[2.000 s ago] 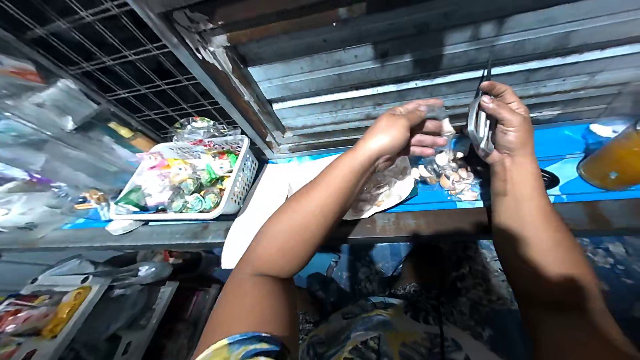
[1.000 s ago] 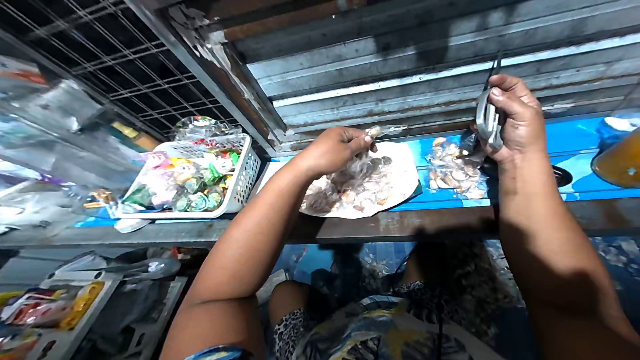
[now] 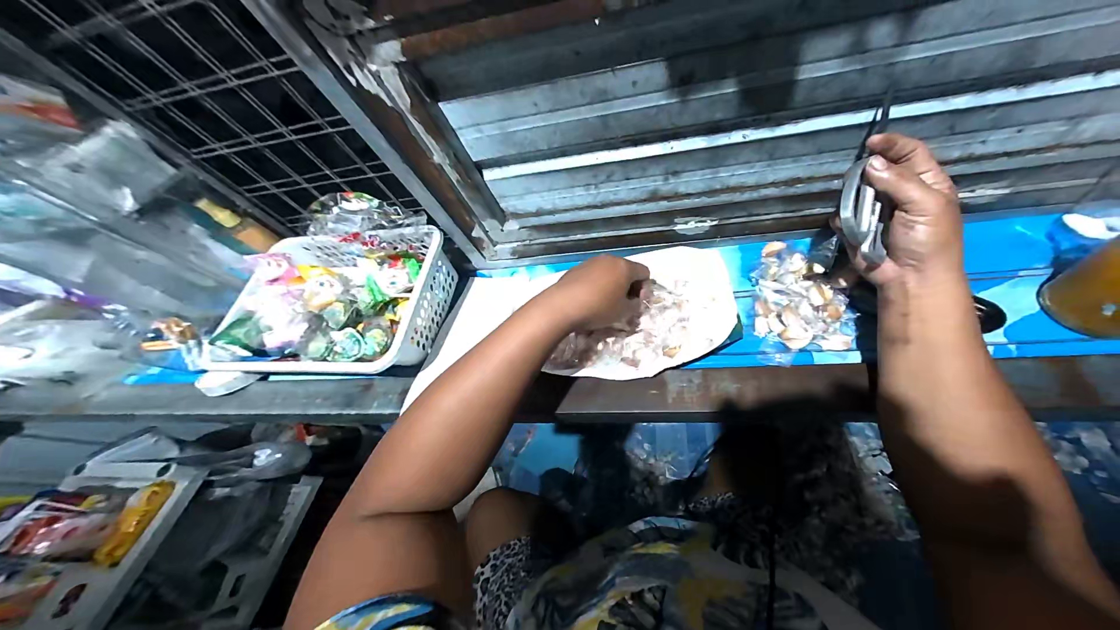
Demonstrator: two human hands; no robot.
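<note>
My left hand [image 3: 605, 293] is down in a heap of small clear plastic packets [image 3: 665, 328] on a white paper sheet [image 3: 713, 271]; its fingertips are partly hidden, so a grip on a packet cannot be told. To the right of the sheet lies a pile of clear packets with light brown pieces [image 3: 798, 302]. My right hand [image 3: 914, 206] is raised beyond that pile, closed around a metal hand tool [image 3: 862, 206] with grey handles and a thin dark end pointing up. The tool's exact kind cannot be told.
A white perforated plastic basket [image 3: 429, 302] with colourful wrapped items stands at the left. A container of orange-brown contents [image 3: 1085, 293] is at the far right. Corrugated metal [image 3: 656, 166] rises behind the blue-covered shelf. Plastic trays with packets [image 3: 114, 542] are low at left.
My left hand was near my right hand two seconds ago; it has moved left and down to the heap on the white paper. My right hand still holds the tool.
</note>
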